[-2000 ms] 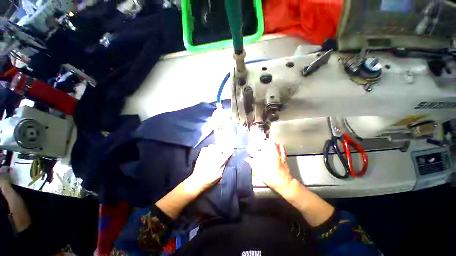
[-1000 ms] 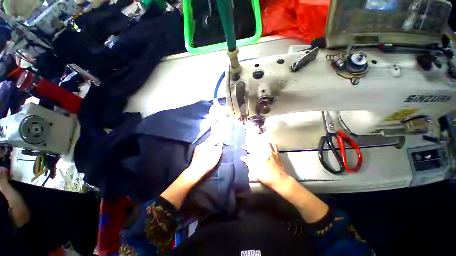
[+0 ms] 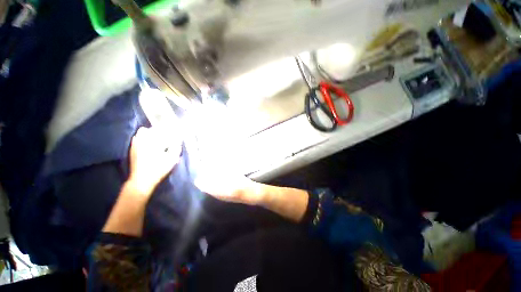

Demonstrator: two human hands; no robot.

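The dark navy garment piece (image 3: 94,134) lies left of the needle area, with more of it falling toward my lap. My left hand (image 3: 149,159) rests on the cloth just below the needle area; its fingertips are lost in white glare. My right hand (image 3: 225,181) is at the bed's front edge, right of the cloth strip, and is almost fully washed out. I cannot tell whether either hand grips the cloth. The presser foot and needle are hidden by glare under the sewing machine head (image 3: 251,34).
Scissors with one black and one red loop (image 3: 336,102) lie on the machine bed (image 3: 285,137), right of my hands. A control panel (image 3: 424,82) is at the bed's right end. A green basket rim (image 3: 117,25) shows behind the machine. Dark cloth is heaped at the far left.
The view has turned and shifted right, so the machine and scissors appear further left and tilted, and the picture is blurred. Both hands remain by the needle area.
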